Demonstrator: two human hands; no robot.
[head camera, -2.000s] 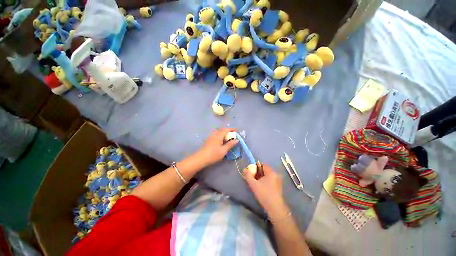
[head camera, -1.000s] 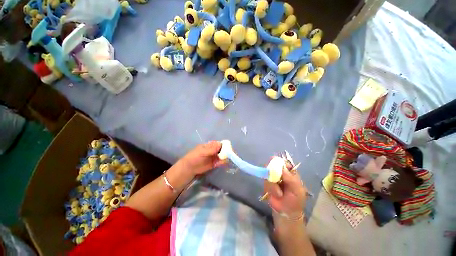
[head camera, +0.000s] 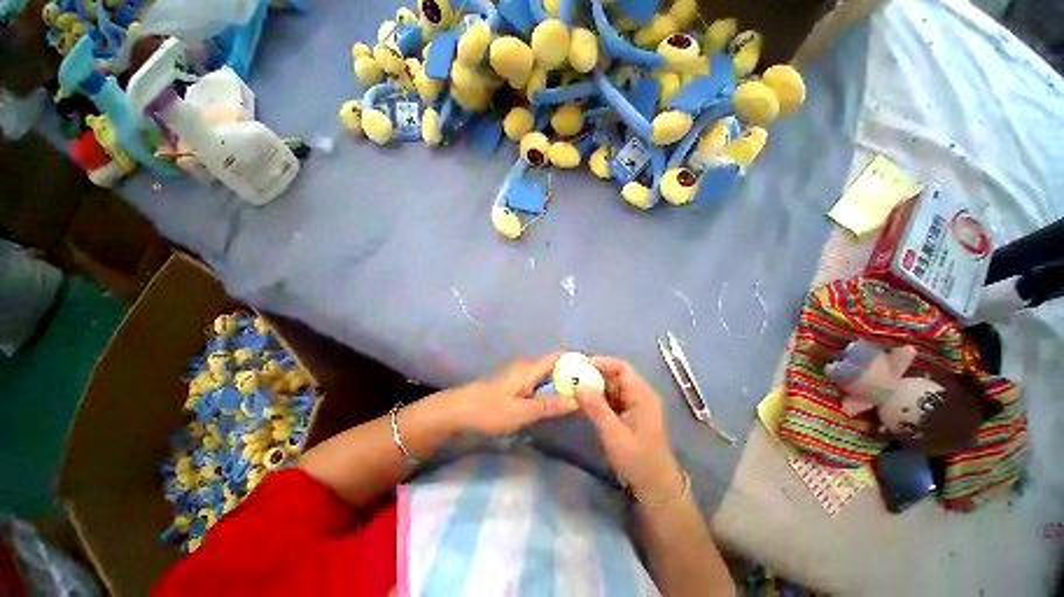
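Observation:
Both hands are together above the table's near edge. My left hand (head camera: 513, 394) holds the blue part of a plush toy (head camera: 578, 377). My right hand (head camera: 630, 422) pinches the toy's pale yellow round end, which faces up. Most of the toy's blue part is hidden by the fingers. No needle can be made out. Silver thread snips (head camera: 688, 379) lie on the grey-blue cloth right of my right hand.
A pile of plush toys (head camera: 548, 47) lies at the back, with one toy (head camera: 522, 201) before it. Spray bottles (head camera: 251, 157) stand upper left. A carton (head camera: 117, 408) holds toys at left. A doll (head camera: 910, 402), striped fabric and a printed box (head camera: 933, 251) are at right.
The hands have come together, and the toy stretched between them is now bunched in the fingers with one round end showing. The snips, partly covered by my right hand before, now lie in full view.

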